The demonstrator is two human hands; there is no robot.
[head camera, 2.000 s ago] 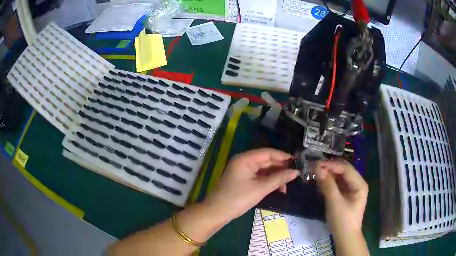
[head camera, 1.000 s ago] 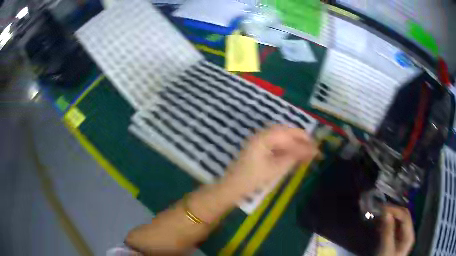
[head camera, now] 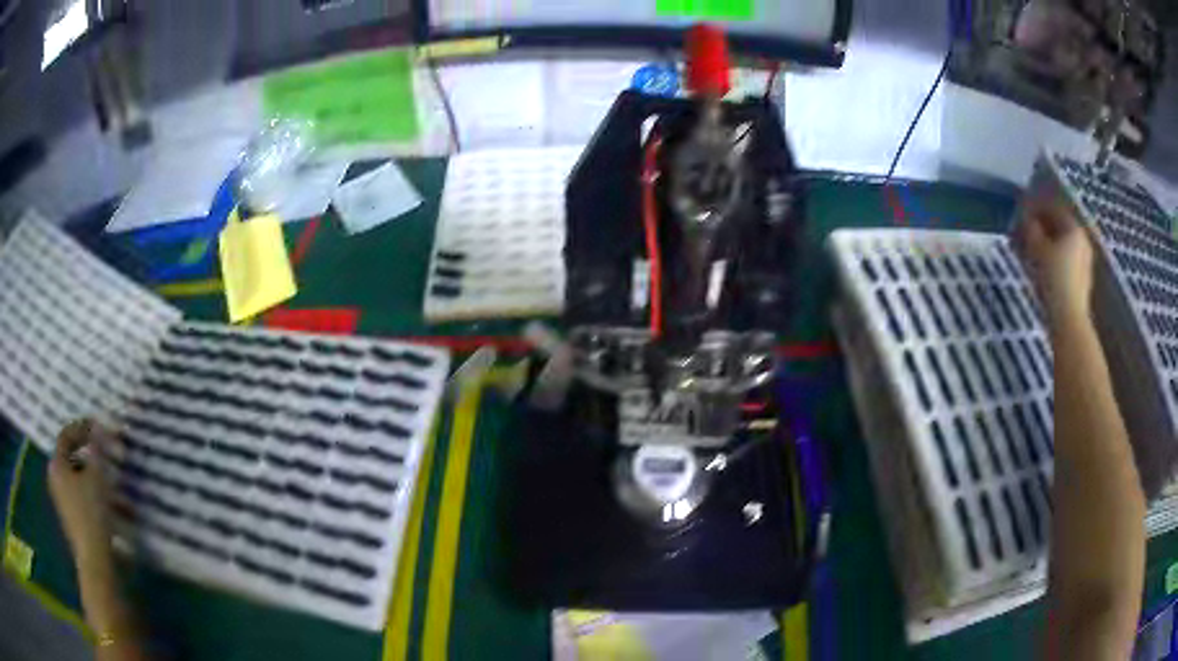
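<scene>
My left hand (head camera: 80, 471) is at the lower left edge of the left parts tray (head camera: 291, 452), small and blurred; its grip is unclear. The tray holds rows of dark parts. My right hand (head camera: 1062, 258) is at the far end of the right tray stack (head camera: 962, 387), beside a tilted tray (head camera: 1124, 278); its fingertips are blurred and I cannot tell whether they grip that tray. The black test fixture (head camera: 678, 220) stands in the middle, with no hand on it. Its round metal nest (head camera: 663, 478) shows a pale face. The red handle (head camera: 707, 61) is on top.
An empty-looking tray (head camera: 65, 329) leans behind the left tray. A back tray (head camera: 504, 233) has a few dark parts at its left edge. A yellow note (head camera: 256, 267), plastic bag (head camera: 275, 162) and blue tray (head camera: 194, 245) are at the back left. A monitor (head camera: 556, 20) is behind the fixture.
Both hands have left the middle: my left hand moved to the left tray's outer edge, my right hand from the fixture to the right trays. The view swung left, then back right.
</scene>
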